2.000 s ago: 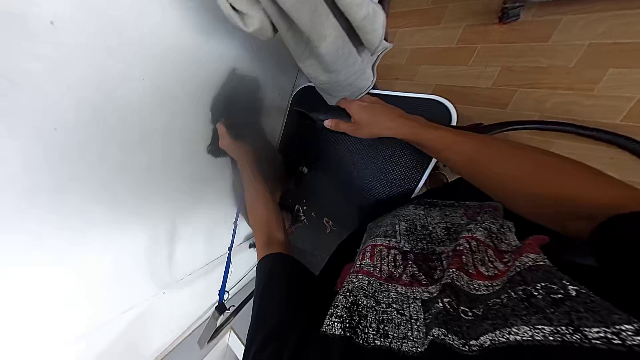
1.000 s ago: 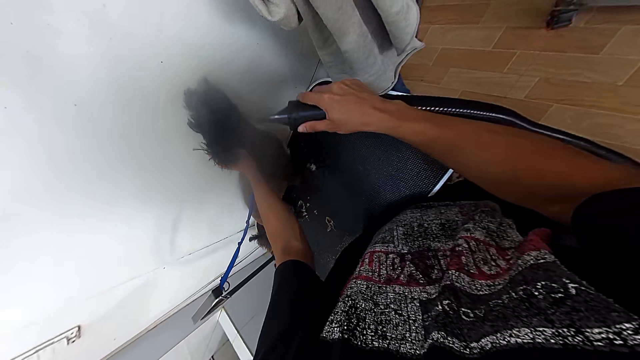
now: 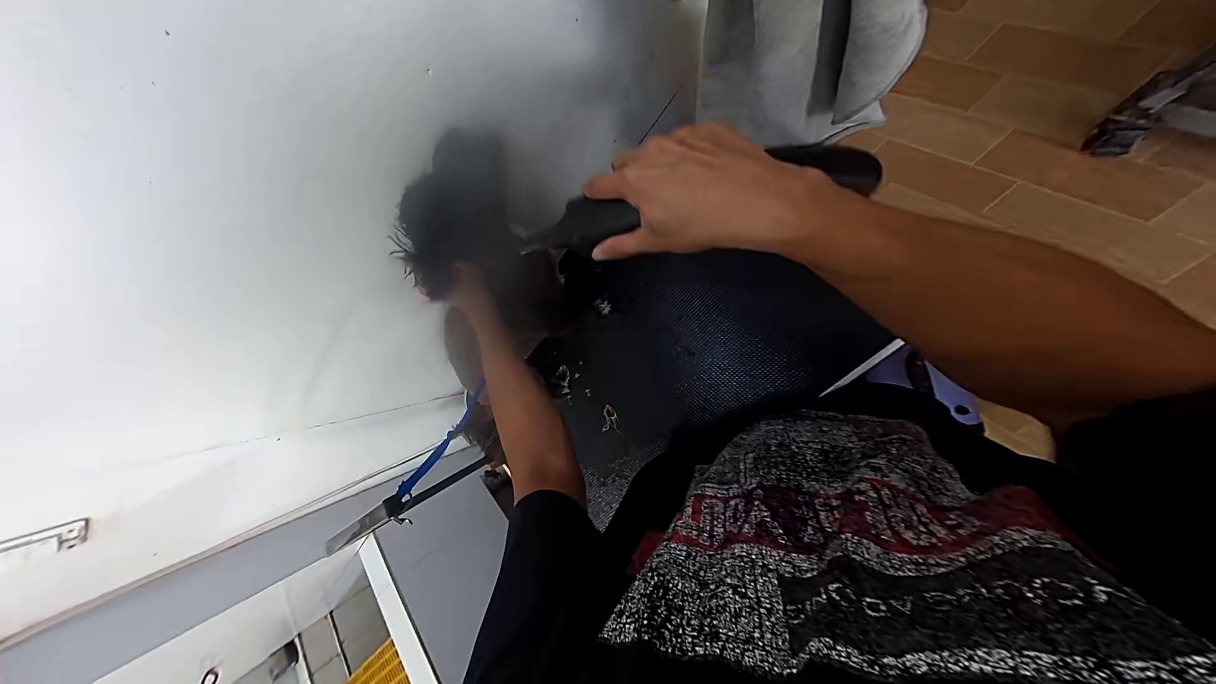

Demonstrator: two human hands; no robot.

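A dark-furred animal, most likely a small dog (image 3: 451, 209), stands on a black textured grooming table (image 3: 731, 332) beside the white wall; its outline is blurred. My left hand (image 3: 467, 290) holds it around the head or neck, the fingers partly hidden in fur. In my right hand (image 3: 698, 195) is a black dryer nozzle (image 3: 589, 223), its narrow tip pointed at the animal and close to the fur. Behind the wrist shows part of the black hose (image 3: 836, 166). A blue strap (image 3: 442, 456) runs from near the animal's body to a metal arm (image 3: 380, 518).
Grey towels (image 3: 793, 76) hang at the table's far end. Loose tufts of hair (image 3: 609, 418) lie on the tabletop. Tiled floor (image 3: 1054, 123) shows at right, with a dark object (image 3: 1149, 109) on it. A yellow basket (image 3: 380, 665) is at the bottom left.
My right hand, seen at the table's far edge at first, has come up with the nozzle and now holds it nearer the animal. My left hand still holds the animal.
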